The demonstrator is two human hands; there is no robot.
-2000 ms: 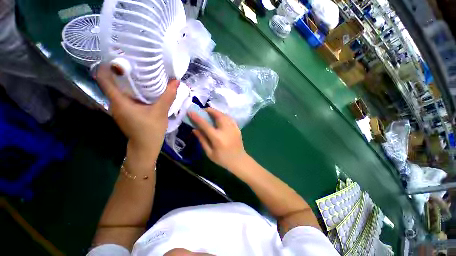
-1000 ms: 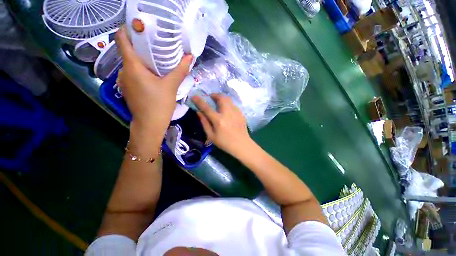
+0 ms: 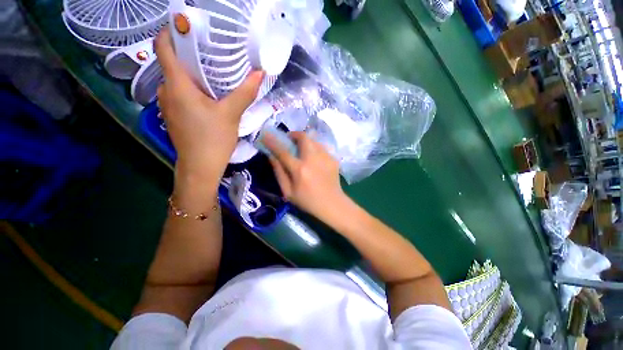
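Observation:
My left hand (image 3: 198, 119) holds a white clip fan (image 3: 225, 48) by its caged head, thumb on the ribs, at the upper left. An orange-brown round spot shows on its rim. The fan's lower part is hidden behind the hand and a clear bag. My right hand (image 3: 307, 171) is closed around a small pale grey-blue piece (image 3: 277, 139) just below the fan. A clear plastic bag (image 3: 403, 116) with white contents lies behind that hand. A blue bin (image 3: 266, 220) below holds white cable strands (image 3: 246, 195) and dark parts.
Another white fan (image 3: 116, 24) lies at the upper left. Sheets of round pads (image 3: 478, 297) are stacked at the lower right. Across the green belt (image 3: 437, 205) are a blue bin (image 3: 476, 20), cardboard boxes (image 3: 526, 48) and more clear bags (image 3: 563, 212).
The view has shifted, showing more of the other fan and the blue bin. The held fan has turned so its smooth centre disc shows more. Both hands keep their holds.

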